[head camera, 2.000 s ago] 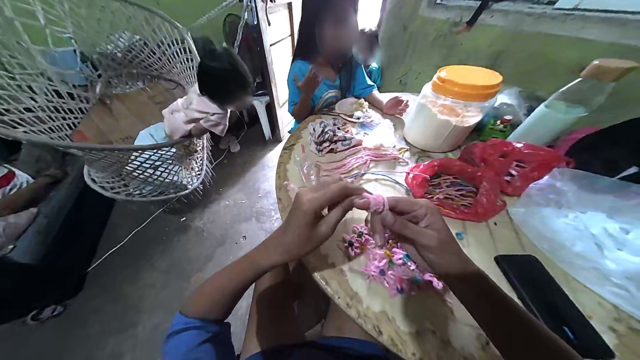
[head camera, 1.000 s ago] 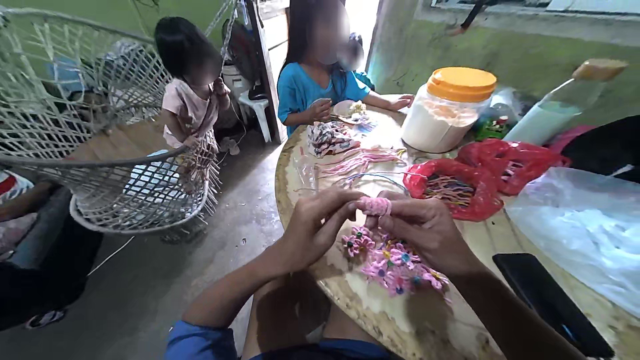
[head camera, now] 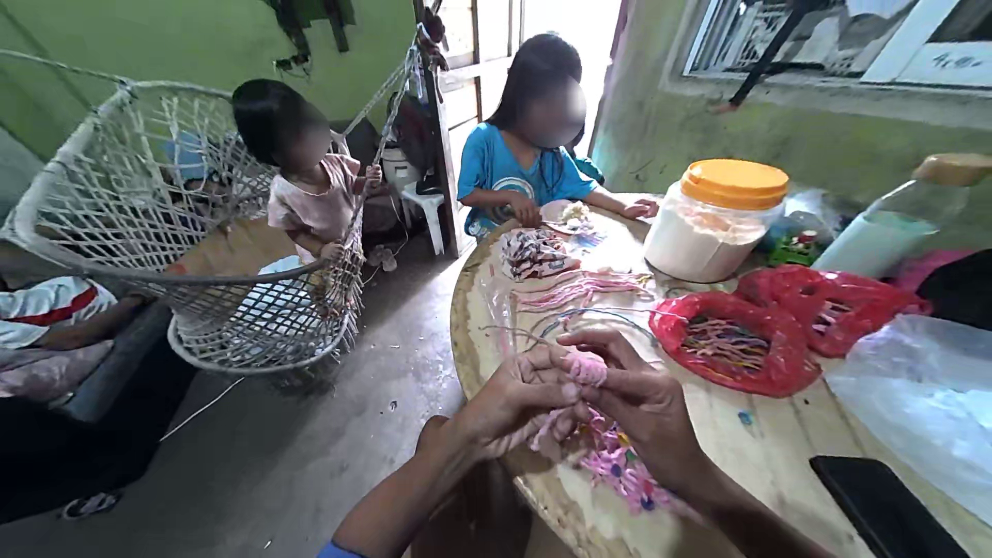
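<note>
Between my two hands, over the near edge of the wooden table [head camera: 763, 473], is a small bundle of looped pink strands [head camera: 587, 367]. My left hand [head camera: 523, 395] pinches it from the left, and a thin strand sticks out at upper left. My right hand [head camera: 639, 403] grips its right side with thumb and fingers. Below my hands lies a pile of pink pieces with coloured bits [head camera: 624, 465], partly covered by them. Loose pink strands [head camera: 585, 287] are spread farther up the table. An opened red plastic bag [head camera: 790, 368] holds multicoloured strands [head camera: 725, 342].
A jar with an orange lid [head camera: 713, 221], a glass bottle [head camera: 891, 225] and a clear plastic bag [head camera: 922, 403] stand or lie at the right. A black phone [head camera: 887, 508] is near the right edge. One person sits across the table; another is in a hanging woven chair [head camera: 256, 271].
My hands remain together on the pink bundle, their fingers shifted around it. The person in the hanging chair, bent over two seconds ago, is upright. The view has tilted up somewhat.
</note>
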